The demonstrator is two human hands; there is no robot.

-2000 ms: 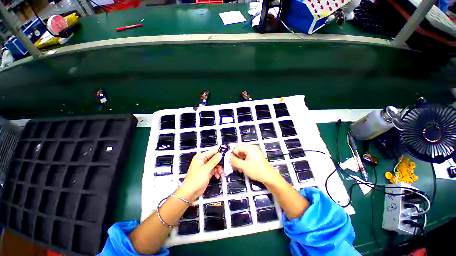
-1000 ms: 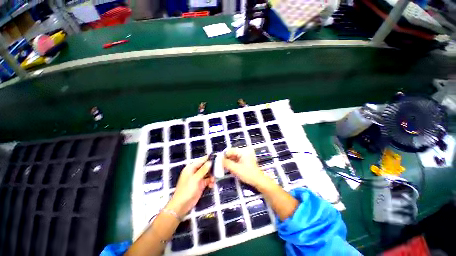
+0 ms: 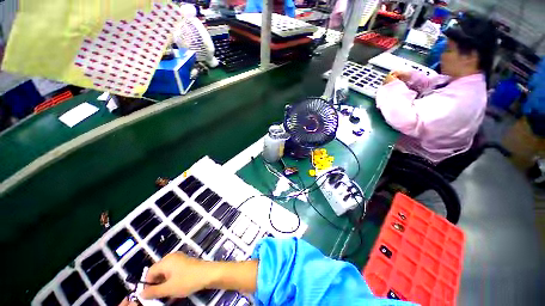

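Observation:
A white tray (image 3: 128,213) with black squares in its pockets lies at the lower left. My right hand (image 3: 176,278) is over the tray's lower part, its fingertips pinching a small white cloth or paper (image 3: 142,288). A dark bit shows beside it, too small to make out. Of my left hand (image 3: 127,302) only fingertips show at the bottom edge, close to the white piece. What it holds is hidden.
A dark green belt (image 3: 173,140) runs behind the tray, with small circuit parts on it. A bottle (image 3: 274,143), fan (image 3: 311,122), yellow pieces (image 3: 321,161) and power strip (image 3: 339,192) stand right. A red tray (image 3: 418,254) is lower right. A person in pink sits beyond.
The view has swung right, bringing in the red tray and the person in pink. The white tray and my hands now sit lower left, with my left hand almost out of the picture.

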